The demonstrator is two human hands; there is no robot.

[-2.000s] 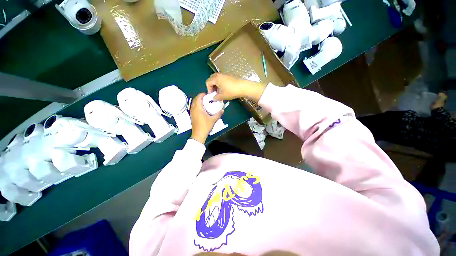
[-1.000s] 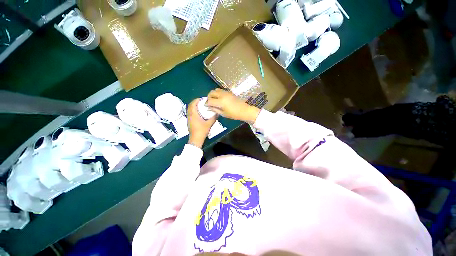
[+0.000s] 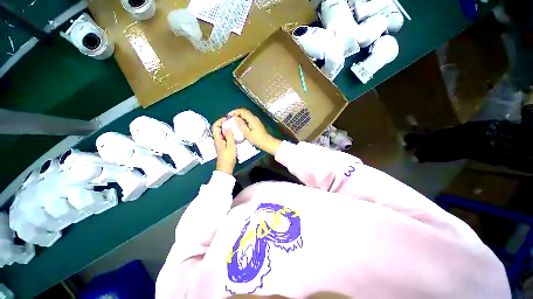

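A white security camera unit stands at the green bench's near edge, its rounded head between my hands and its flat white foot showing below them. My left hand is wrapped around the left side of the head. My right hand lies on the head's top and right side, fingers close to the left hand's fingertips. Whether a small part is between the fingers cannot be told. An open cardboard tray stands to the right, with a grid-like label sheet and a teal stick tool in it.
A row of white camera units stands to the left. More units lie piled behind the tray. Flat cardboard at the back bears a pale curled strip, a printed sheet and two units. A blue bin is below left.
My right hand has moved from picking at the head's top to lying along its side, closer to my left hand. The view has shifted, and the label sheet in the tray shows more fully.
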